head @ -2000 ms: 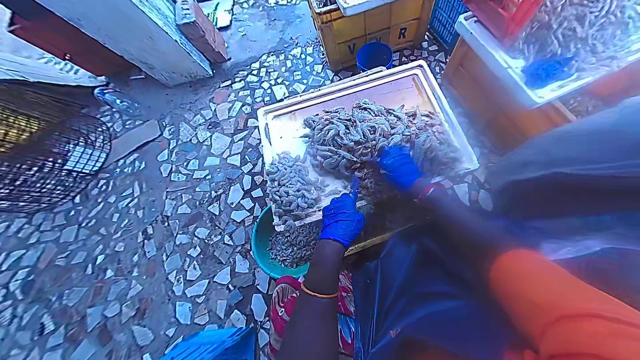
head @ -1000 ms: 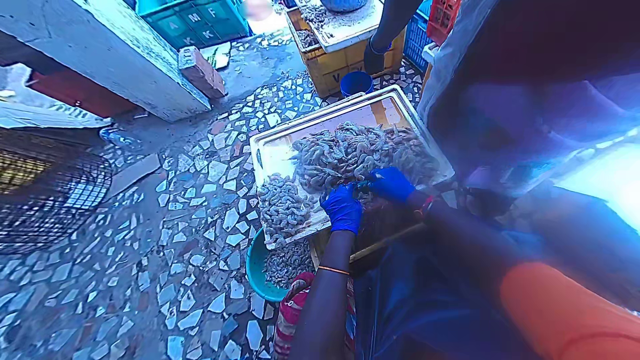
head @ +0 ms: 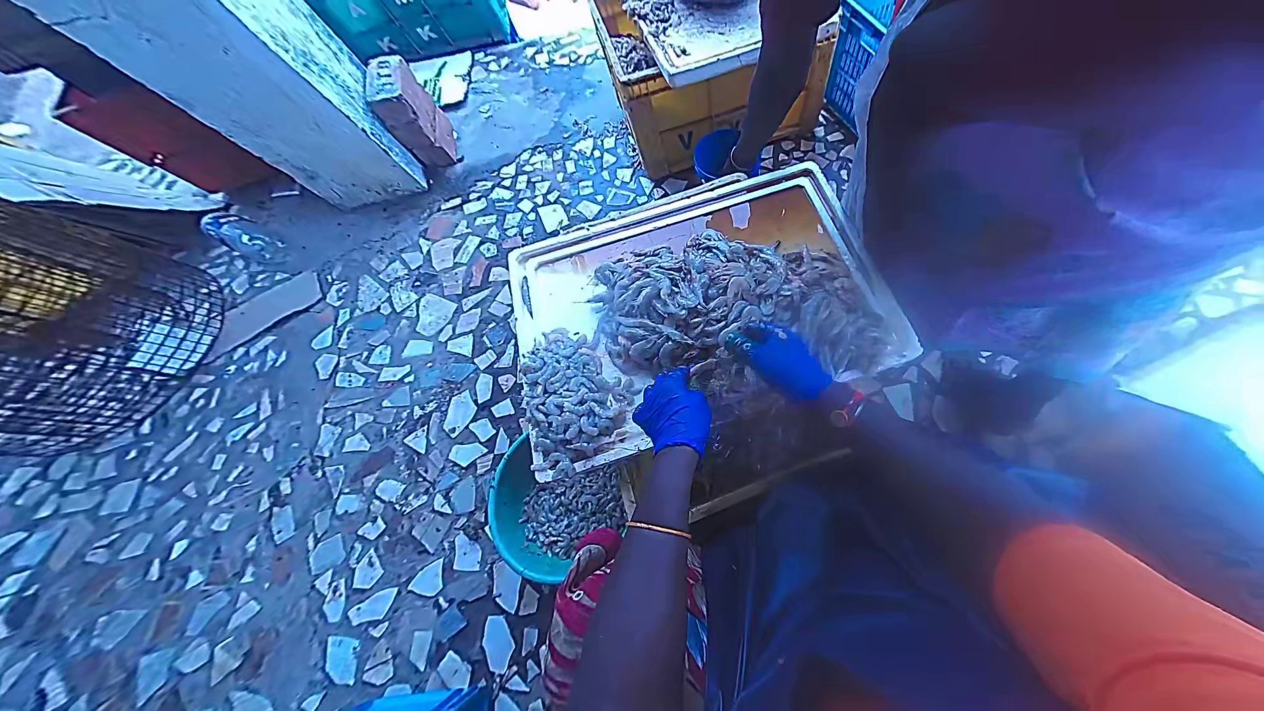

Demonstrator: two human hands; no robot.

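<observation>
A white tray [head: 563, 259] lies tilted before me, bearing a large heap of unpeeled shrimp [head: 691, 286] and, at its left corner, a smaller pile of paler shrimp [head: 571, 390]. My left hand [head: 675, 413], in a blue glove, is at the near edge of the large heap with its fingers curled; a shrimp seems to be at its fingertips, too small to be sure. My right hand [head: 785, 362], also blue-gloved, rests on the heap just to the right, its fingertips partly hidden among the shrimp. Under the tray's left corner stands a green basin [head: 509, 523] with more shrimp.
A person's arm [head: 775, 84] reaches down by a blue bucket [head: 716, 153] and a yellow crate [head: 671, 123] with a tray on top. Another person's blurred body is at the right. A black mesh basket [head: 109, 346] stands left on the mosaic floor, near a pillar [head: 286, 89].
My hands were close together one second ago; now my right hand is farther from my left, over the heap. A person has come into view at the right since the first frame.
</observation>
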